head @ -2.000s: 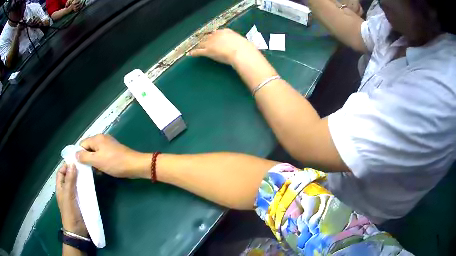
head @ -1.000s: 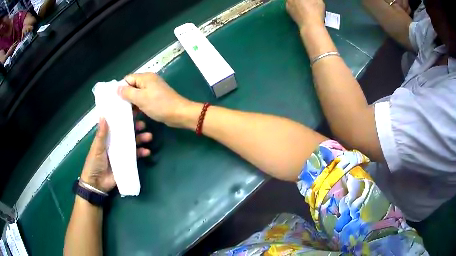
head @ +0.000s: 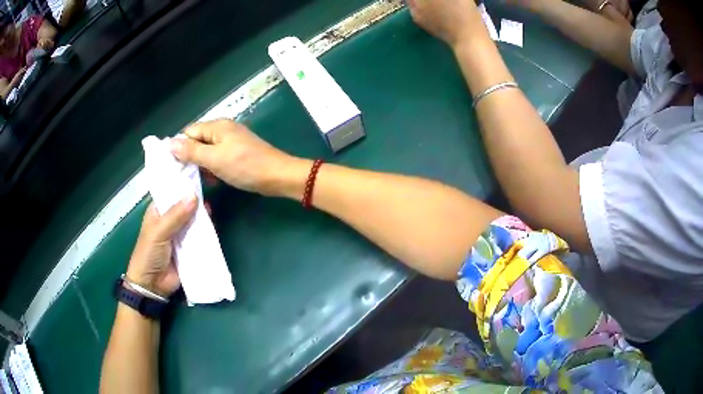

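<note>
A long white wrapped item (head: 202,258) is held above the green worktop (head: 308,285), its upper end pointing to the white edge strip. My left hand (head: 162,242) grips it around the middle, thumb on top, with a dark watch band on the wrist. My right hand (head: 227,154) pinches its upper end between thumb and fingers. A slim white carton (head: 320,92) with a green mark and a grey end lies beyond my right hand, its far end over the edge strip.
A neighbour's arm (head: 512,131) reaches over the worktop at the right. A small white paper square (head: 511,32) lies near it. White strips (head: 25,373) lie side by side at the lower left. A dark channel (head: 139,73) runs behind the edge strip.
The view has shifted, with my hands and the item now higher and further right in it. My left thumb has moved onto the item's face. The neighbour's hand has moved slightly left since one second ago.
</note>
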